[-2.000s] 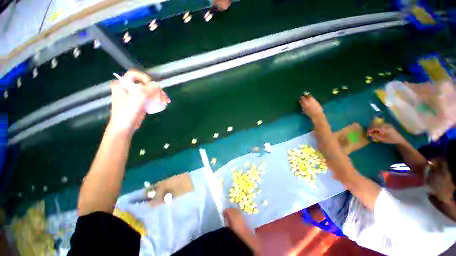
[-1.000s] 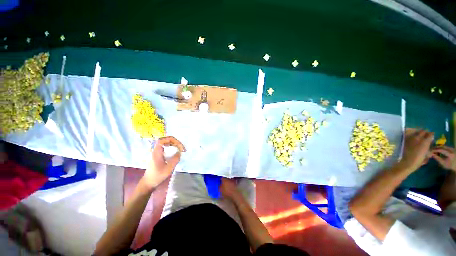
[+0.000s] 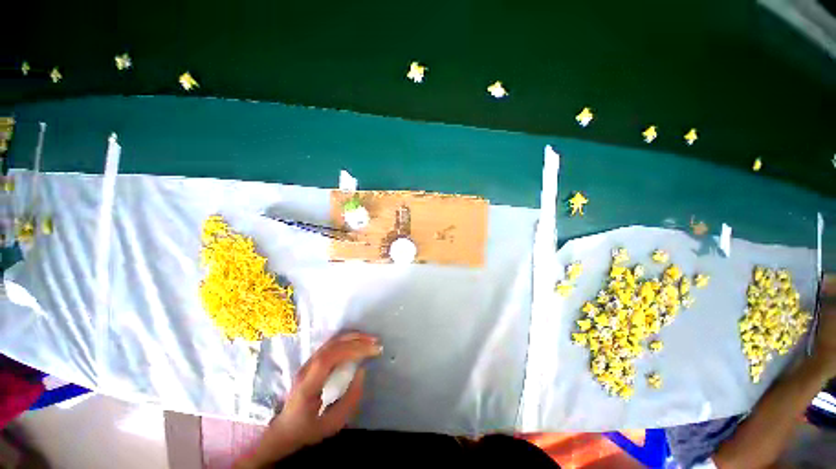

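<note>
My left hand (image 3: pixel 321 394) is low at the near edge of the pale sheeting, its fingers closed around a small white glue bottle (image 3: pixel 339 383). My right hand is not in view. A pile of bright-yellow parts (image 3: pixel 243 284) lies up and left of my left hand. The brown cardboard piece (image 3: pixel 463 234) lies farther back, with two white round spots on it, one (image 3: pixel 402 250) near its front edge and one beside a green bit (image 3: pixel 354 208). Dark thin tweezers (image 3: pixel 298 223) lie with one end on the cardboard.
Part-assembled yellow-and-white pieces (image 3: pixel 632 316) lie piled to the right, with another pile (image 3: pixel 772 316) farther right. Single pieces lie spaced on the dark green belt (image 3: pixel 367 110). White tape strips (image 3: pixel 541 293) cross the sheeting. Another person's arm (image 3: pixel 779 412) is at the right edge.
The view has swung down and come closer to the table. My left hand came back from over the belt, still with the white bottle. My right hand has left the picture.
</note>
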